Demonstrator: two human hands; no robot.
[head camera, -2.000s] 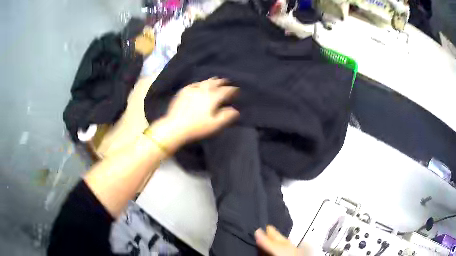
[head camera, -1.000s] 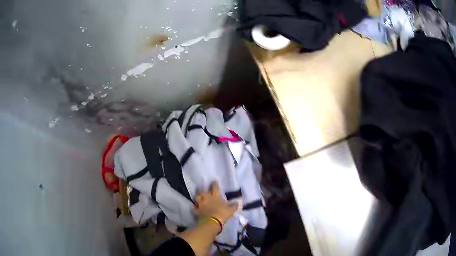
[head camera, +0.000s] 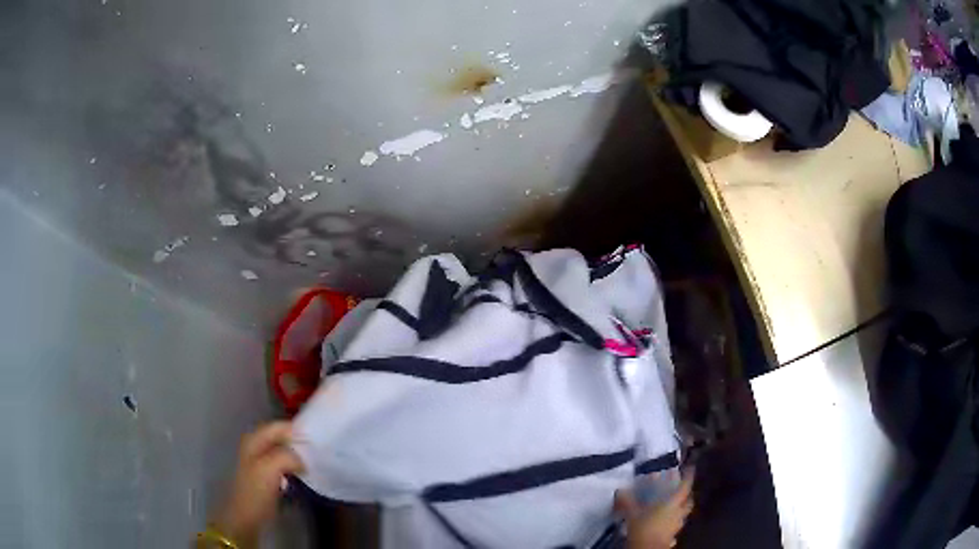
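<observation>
A white cloth with black bands (head camera: 505, 413) lies spread over a low heap by the wall, with a small pink bit at its right side. My left hand (head camera: 261, 472) pinches the cloth's left edge between thumb and fingers. My right hand (head camera: 657, 515) is at the cloth's lower right edge, blurred and partly cut off by the bottom of the picture; its fingers are at the cloth, but its grip cannot be made out.
A red container (head camera: 303, 349) stands behind the heap, against the peeling grey wall (head camera: 354, 139). At right are a wooden board (head camera: 794, 214) with a white roll (head camera: 735, 113) and black bundle (head camera: 784, 54), a white table (head camera: 821, 440) and a black garment pile (head camera: 934, 322).
The view has moved left. My left hand has gone from the heap's middle to the cloth's left edge, and my right hand has come into view. The banded cloth lies flatter and wider.
</observation>
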